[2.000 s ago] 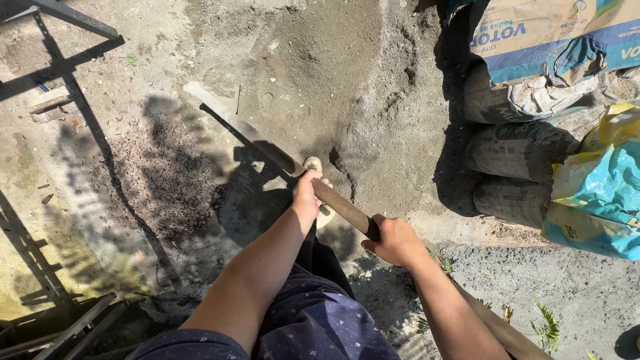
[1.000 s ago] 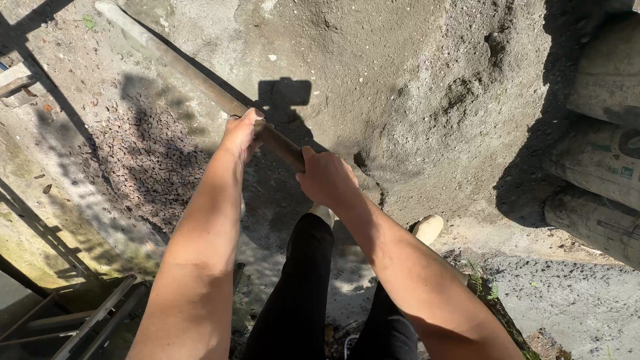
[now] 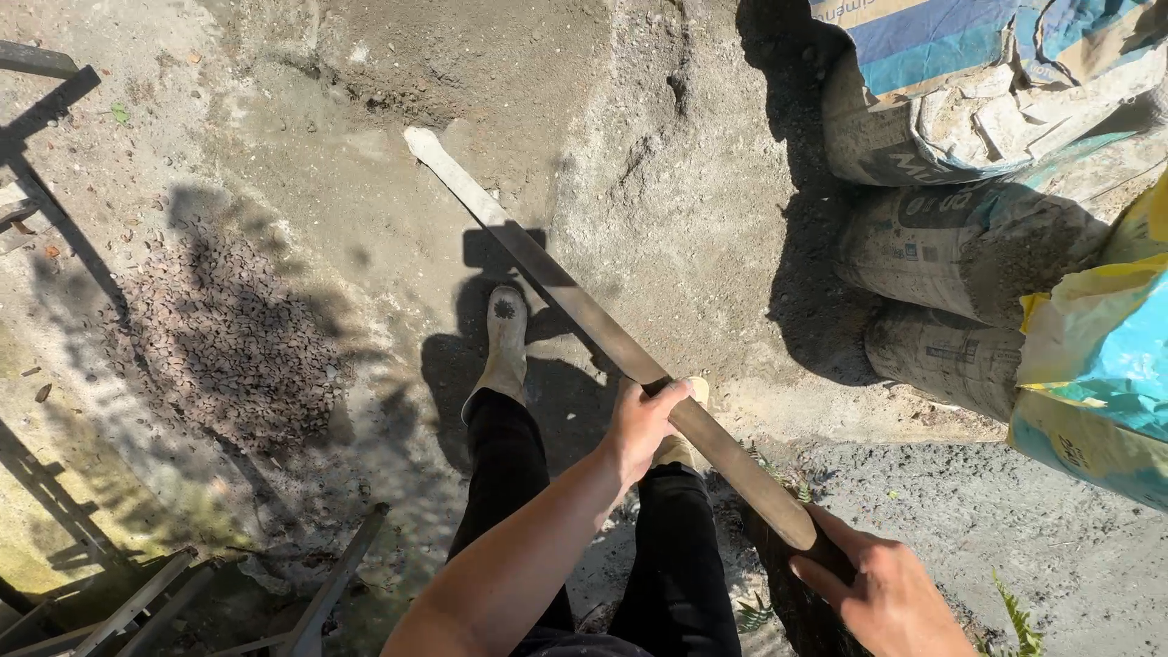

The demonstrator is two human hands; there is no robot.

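A long wooden handle (image 3: 593, 319) runs from the upper middle down to the lower right; its far end is pale and lies close to the sandy ground. My left hand (image 3: 643, 420) grips it around the middle, just above my boots. Farther down, my right hand (image 3: 881, 579) is closed round the near end. No tool head can be made out at the far end, where the grey sandy mix (image 3: 474, 73) is dug and uneven.
Several cement bags (image 3: 967, 228), some torn, are stacked at the right beside a yellow and blue plastic sack (image 3: 1095, 383). Reddish gravel (image 3: 246, 338) lies at the left. Metal bars (image 3: 333, 584) stand at the lower left, and a fern (image 3: 1015, 616) grows at the lower right.
My right hand has moved down and to the right, to the handle's near end, so both hands are farther apart. The view has shifted between frames.
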